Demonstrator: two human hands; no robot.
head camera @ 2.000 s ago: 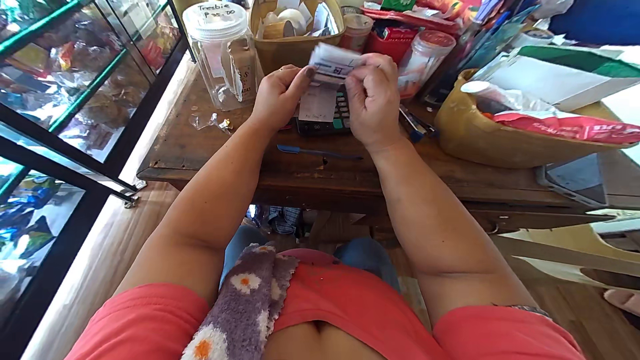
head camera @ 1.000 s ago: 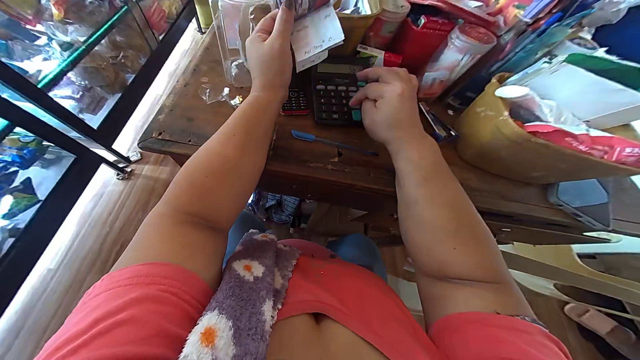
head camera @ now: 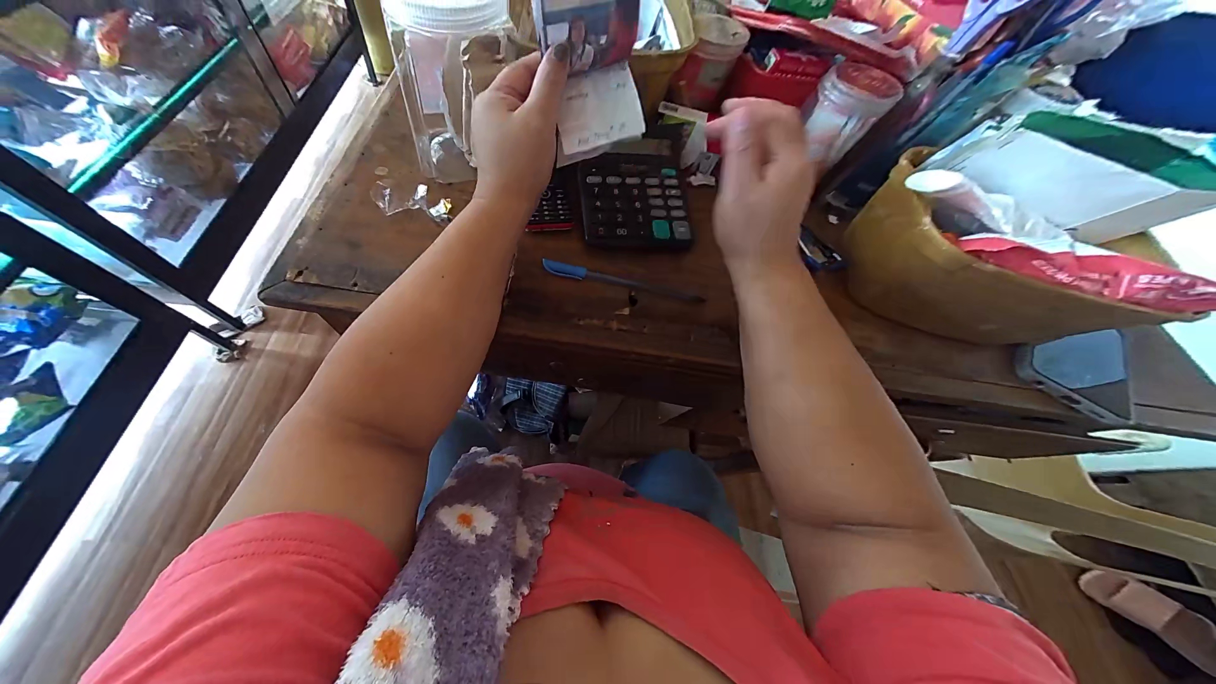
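Note:
My left hand point(head camera: 518, 128) grips a small stack of papers point(head camera: 598, 109) at the table's back, a printed picture above a white slip with handwriting. Just below the slip lies a black desk calculator point(head camera: 635, 201), its top partly covered. A dark phone with a keypad point(head camera: 553, 211) sits against the calculator's left side. Raised to the right of the calculator, my right hand point(head camera: 765, 180) is blurred, its fingers partly curled; nothing shows in it. A blue-capped pen point(head camera: 617, 280) lies on the wooden table in front of the calculator.
A clear plastic jar point(head camera: 427, 104) stands at the back left near crumpled clear wrap point(head camera: 404, 198). On the right are a yellowish basket point(head camera: 959, 285) of packets, a red-lidded jar point(head camera: 850, 104) and a grey phone-like device point(head camera: 1078, 370). A glass display case point(head camera: 142, 142) borders the left.
Two seconds ago both hands were at the papers; the left now holds them alone, farther left. My right hand went to the calculator's keys, then lifted off to the right.

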